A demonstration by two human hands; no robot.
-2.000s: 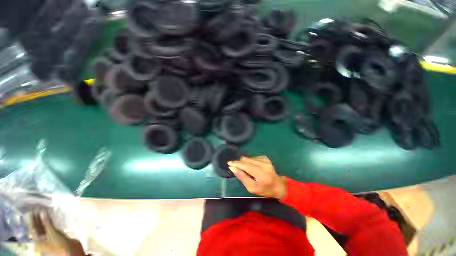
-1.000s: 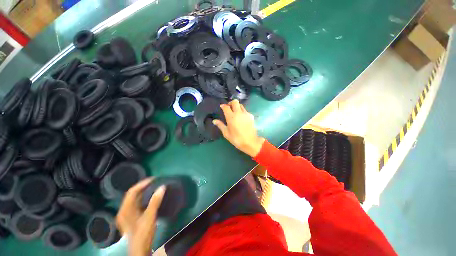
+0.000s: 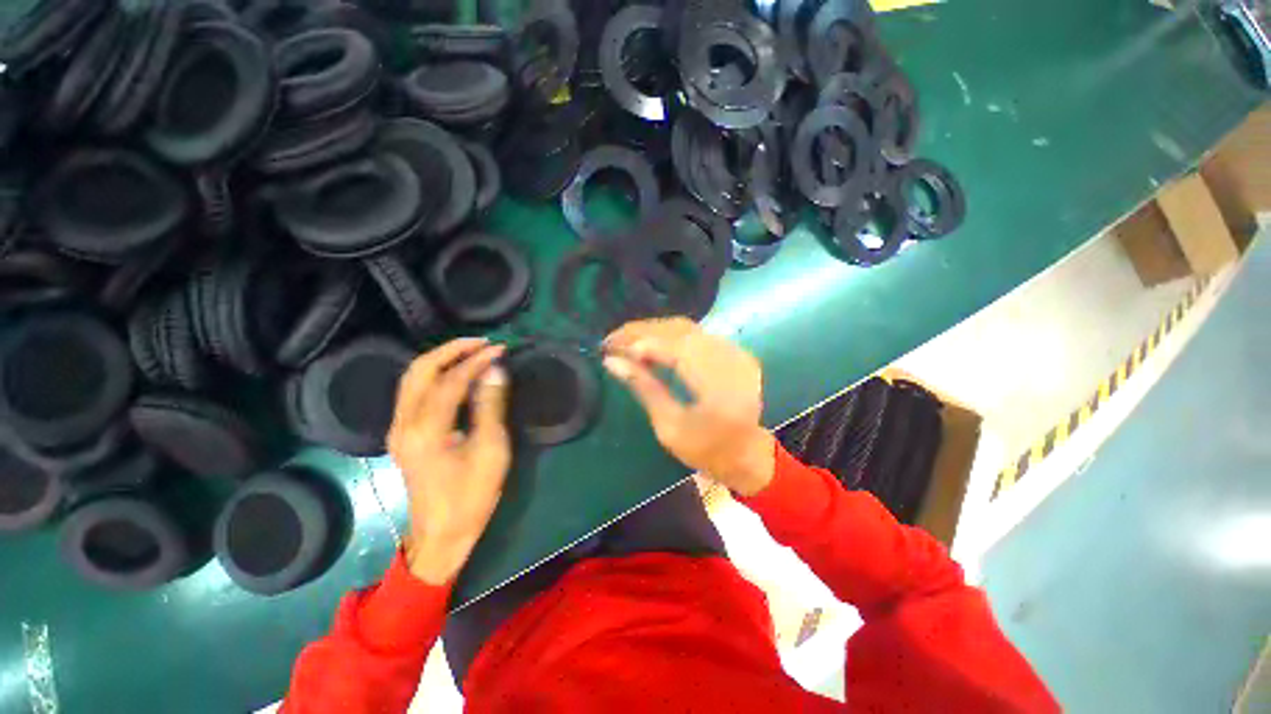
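A round black ear cushion (image 3: 548, 396) with a dark inner disc lies between my hands, above the green bench near its front edge. My left hand (image 3: 460, 433) pinches its left rim between thumb and fingers. My right hand (image 3: 690, 395) is at its upper right, thumb and fingertips pinched at a thin dark edge, seemingly a mounting ring. The ring is mostly hidden or blurred against the cushion, so I cannot tell how it sits.
A large heap of ear cushions (image 3: 113, 204) covers the left side. Flat black mounting rings (image 3: 835, 154) are piled at the back right. A carton of ear pads (image 3: 959, 467) stands below the bench edge at right. Another brown box (image 3: 1186, 230) is farther right.
My left hand has brought the cushion right, towards my right hand. My right hand has moved from the ring pile down to the cushion's rim. The view has shifted slightly.
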